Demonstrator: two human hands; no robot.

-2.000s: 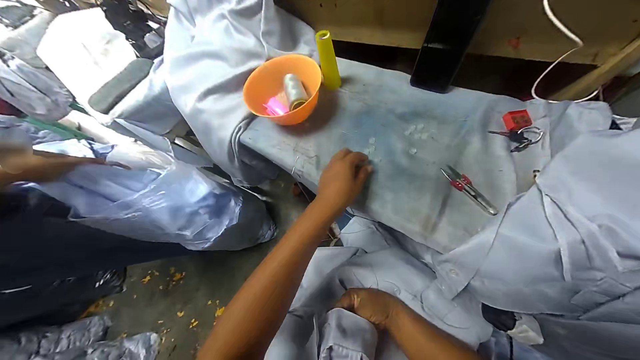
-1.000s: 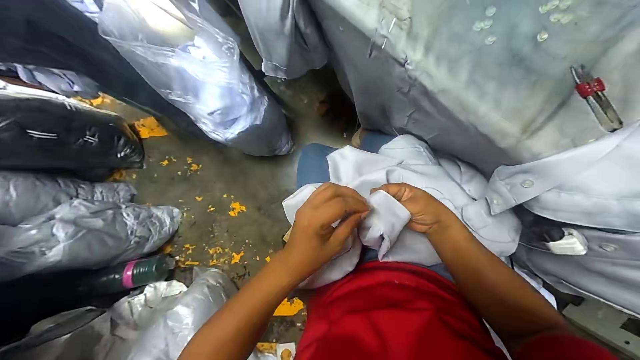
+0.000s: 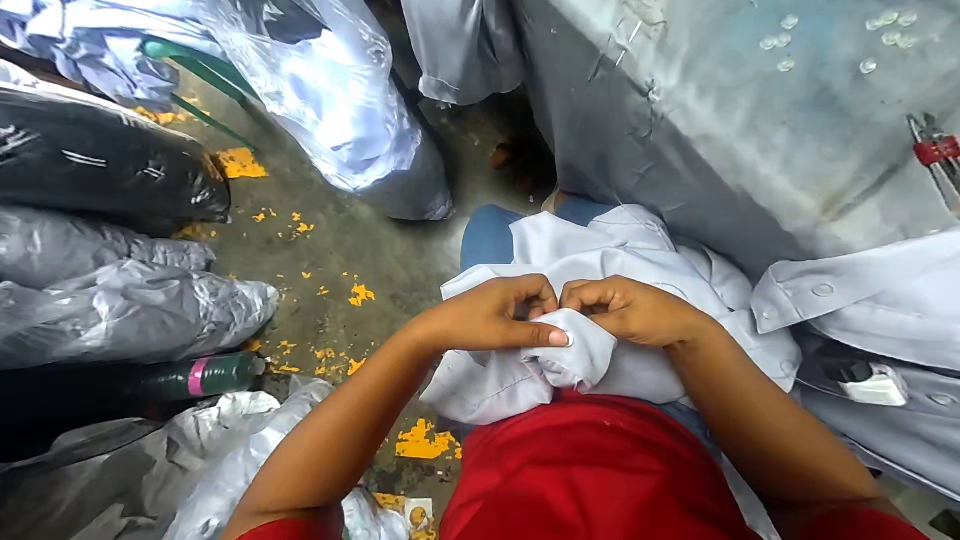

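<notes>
A light grey garment (image 3: 645, 259) lies across my lap. My left hand (image 3: 499, 313) pinches a folded piece of it, the thumb beside a small round white button (image 3: 569, 339). Close against it, my right hand (image 3: 634, 309) grips the same fold with bent fingers. Whether a needle or thread is between the fingertips cannot be seen. Small clear buttons (image 3: 891, 37) lie on the cloth-covered table at the upper right, and red-banded thread snips (image 3: 936, 152) lie at its right part.
The grey cloth-covered table (image 3: 720, 135) stands at the upper right. Plastic-wrapped bundles (image 3: 135, 311) and a black bag (image 3: 97, 154) line the left. A clear bag of garments (image 3: 337, 97) stands ahead on the paint-flecked floor. More grey garments (image 3: 885, 289) lie at the right.
Two seconds ago my left hand was on the table by the small buttons; it has come down to the garment in my lap, beside my right hand. The view has swung down and left.
</notes>
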